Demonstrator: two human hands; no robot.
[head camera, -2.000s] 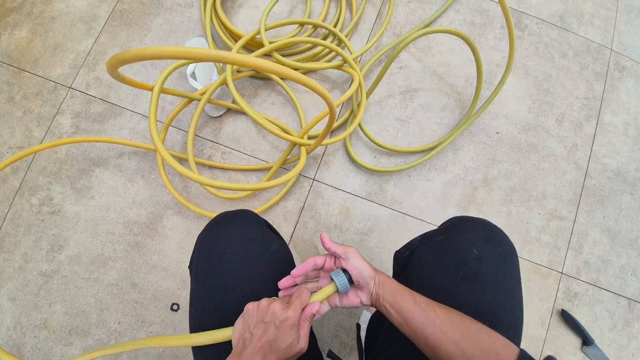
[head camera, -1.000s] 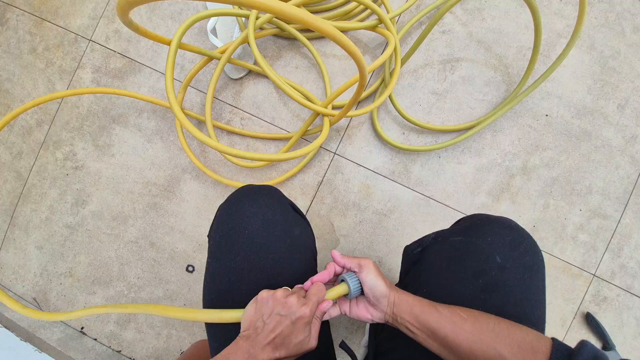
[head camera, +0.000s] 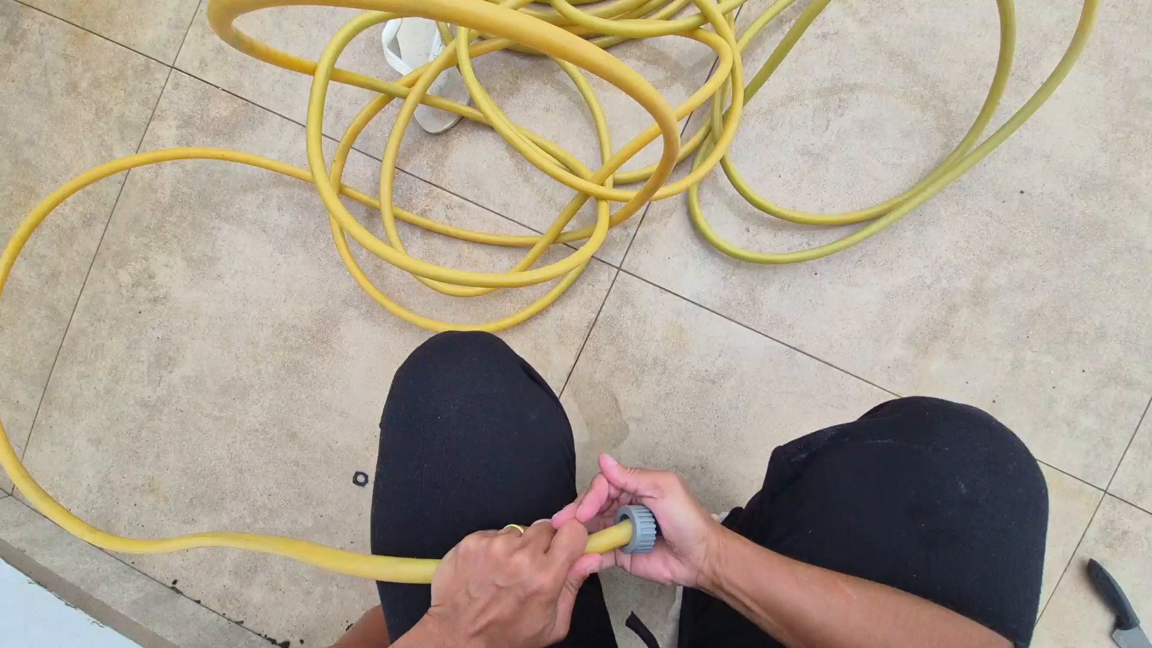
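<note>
My left hand (head camera: 513, 580) is closed around a yellow garden hose (head camera: 360, 564) close to its end, over my left thigh. On the hose end sits a ribbed grey plastic collar nut (head camera: 638, 529). Palm up, my right hand (head camera: 655, 522) lies against that nut, its fingers bent toward the hose beside my left fingers. The hose's very tip is hidden by the nut and my right palm. From my left hand the hose runs off to the left and curves up to a loose pile of coils (head camera: 504, 277) on the floor.
A white sandal (head camera: 421, 54) lies under the coils. A small black hex nut (head camera: 361, 479) rests left of my left knee. At the lower right is a knife with a black handle (head camera: 1112, 594). A black strip (head camera: 641, 630) shows between my legs, and dark crumbs dot the tiles lower left.
Both hands remain together at the hose end. My right hand's fingers, more spread two seconds ago, are now drawn in closer to the hose. The view has shifted somewhat.
</note>
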